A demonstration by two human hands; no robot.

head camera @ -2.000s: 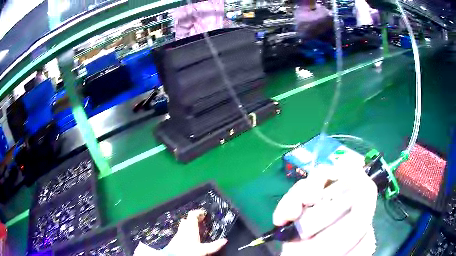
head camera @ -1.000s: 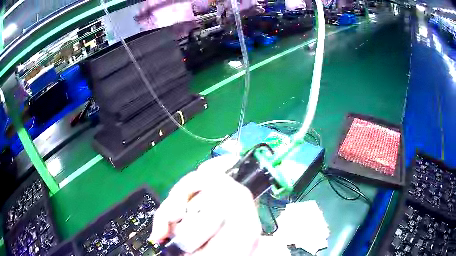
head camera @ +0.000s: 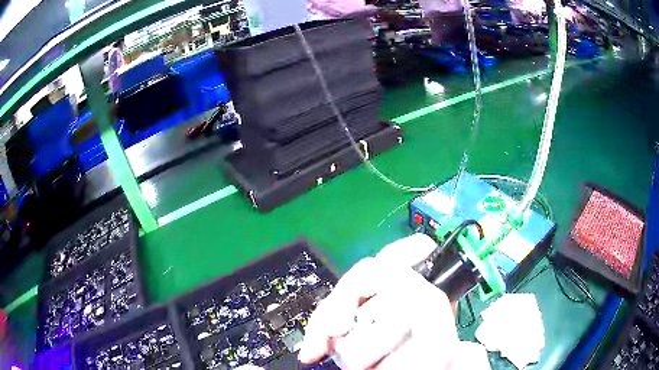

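Note:
My right hand (head camera: 394,311), pale and overexposed, is closed around the air gun (head camera: 457,269), whose black body and green end show behind the fist. A clear hose rises from its green end. The gun's tip is hidden. The hand is over the right part of the black foam tray (head camera: 178,340). Small circuit boards (head camera: 238,311) lie in the tray's compartments. A tiny pale patch at the bottom edge may be my left hand; it is too cut off to tell.
A blue control box (head camera: 462,199) stands behind the gun, with a crumpled white wipe (head camera: 514,329) near it. A red panel in a black tray (head camera: 614,235) lies right. Stacked foam trays (head camera: 307,108) stand beyond. More board trays (head camera: 90,282) are left and lower right. Hoses hang down.
The view swung right and back. My left hand, over the tray two seconds ago, has withdrawn to or beyond the bottom edge. My right hand is now further left, over the tray, still holding the gun.

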